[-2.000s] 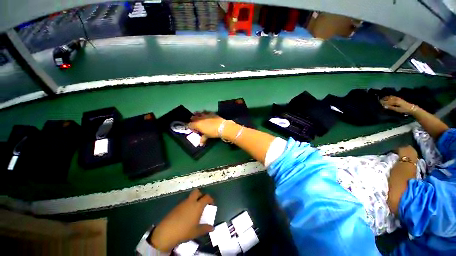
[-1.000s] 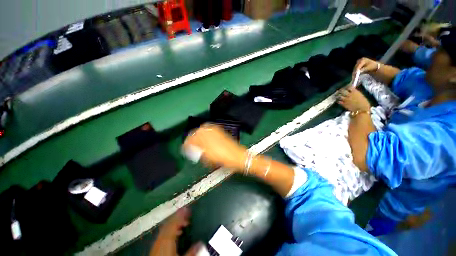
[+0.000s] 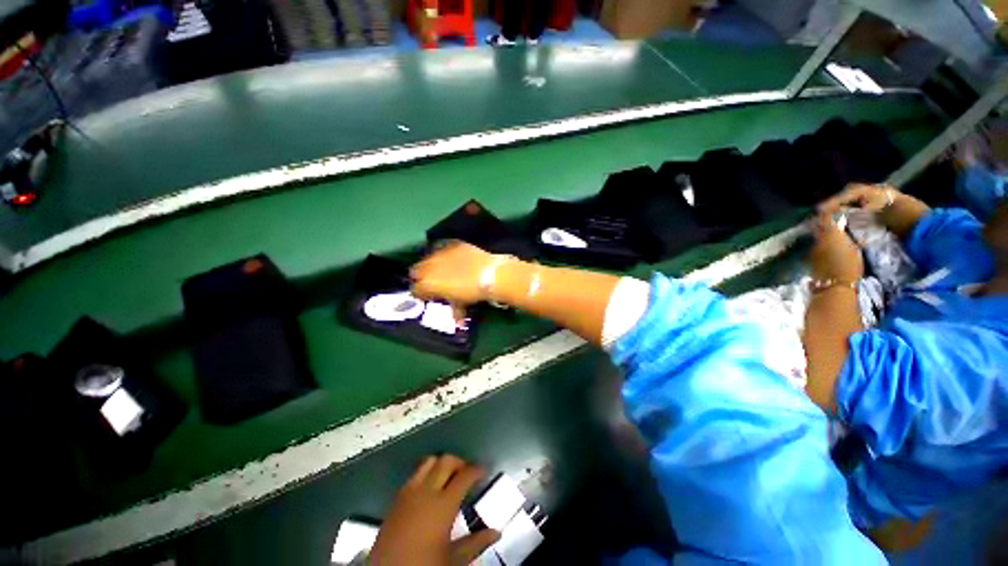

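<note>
My right hand [image 3: 455, 276], with a bracelet and blue sleeve, reaches over an open black box base [image 3: 363, 323] on the belt. Its fingers are on a white power adapter [image 3: 441, 318] inside the box, beside a coiled white cable [image 3: 392, 306]. The fingertips are partly hidden behind the hand. My left hand [image 3: 429, 514] is low over the bench, cut off by the bottom edge. A white block shows between its fingers and thumb, beside loose white adapters [image 3: 500, 500]. Another adapter [image 3: 354, 542] lies left of it.
A green conveyor belt [image 3: 332, 238] carries a row of black boxes, including a closed-looking one [image 3: 252, 359] and an open one [image 3: 122, 411]. A scuffed white rail [image 3: 332, 448] separates belt and bench. At right, a person in blue [image 3: 923, 365] works with both hands near a white heap.
The view has swung back towards the left. My right hand has lowered the adapter into the open box, where cable and adapter now show. My left hand has moved onto the adapter cluster.
</note>
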